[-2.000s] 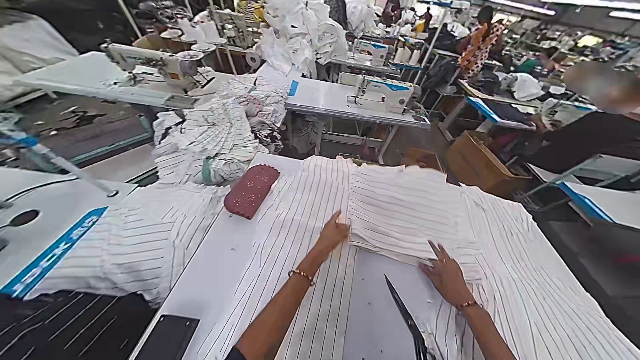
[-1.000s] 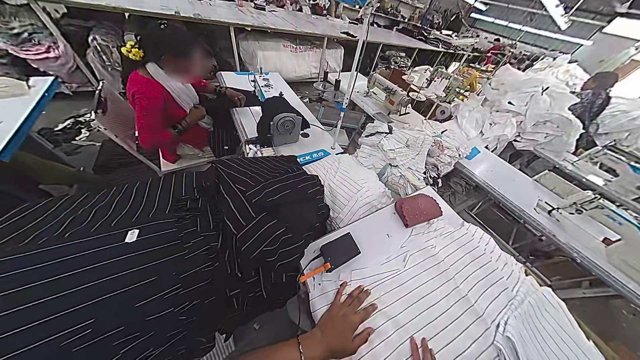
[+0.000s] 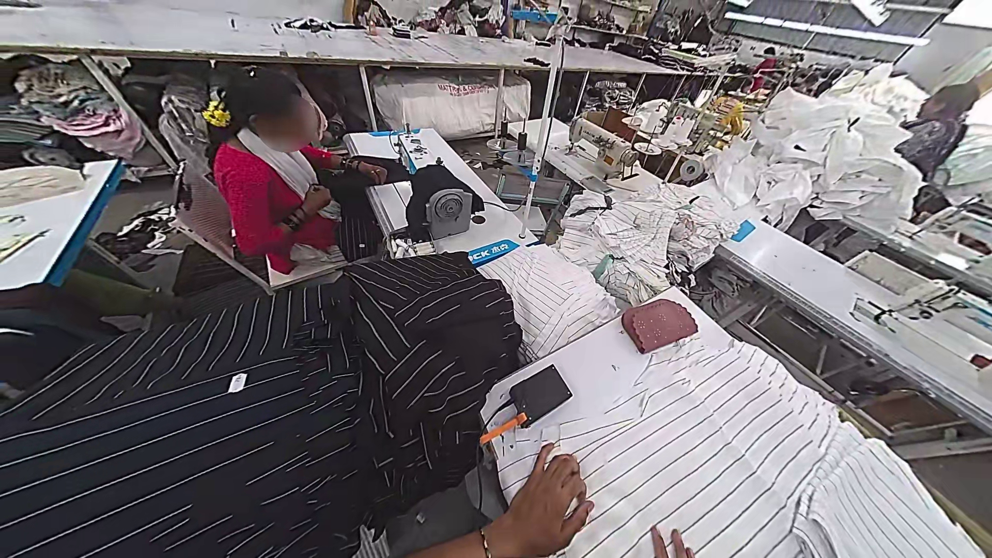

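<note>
White cloth with dark stripes (image 3: 697, 434) lies spread over the near table. My left hand (image 3: 546, 500) rests on its left edge, fingers bent, close to a small clear piece at the table's edge. Only the fingertips of my right hand (image 3: 673, 544) show, at the bottom edge on the same cloth; whether they hold anything cannot be told. Beyond my left hand lie an orange-handled tool (image 3: 504, 428) and a flat black device (image 3: 541, 394) with a cable. A dusty-pink case (image 3: 659, 325) sits at the cloth's far edge.
Black striped fabric (image 3: 434, 341) is heaped at the left, beside the table. A person in red (image 3: 260, 201) sits behind it at a sewing machine (image 3: 449, 213). White striped pieces (image 3: 635, 232) are piled beyond the table, and a long white worktable (image 3: 821, 287) runs along the right.
The view has swung far to the left. Two seconds ago both hands were on striped cloth near scissors; since one second ago my left hand's fingers have drawn in from a flat spread.
</note>
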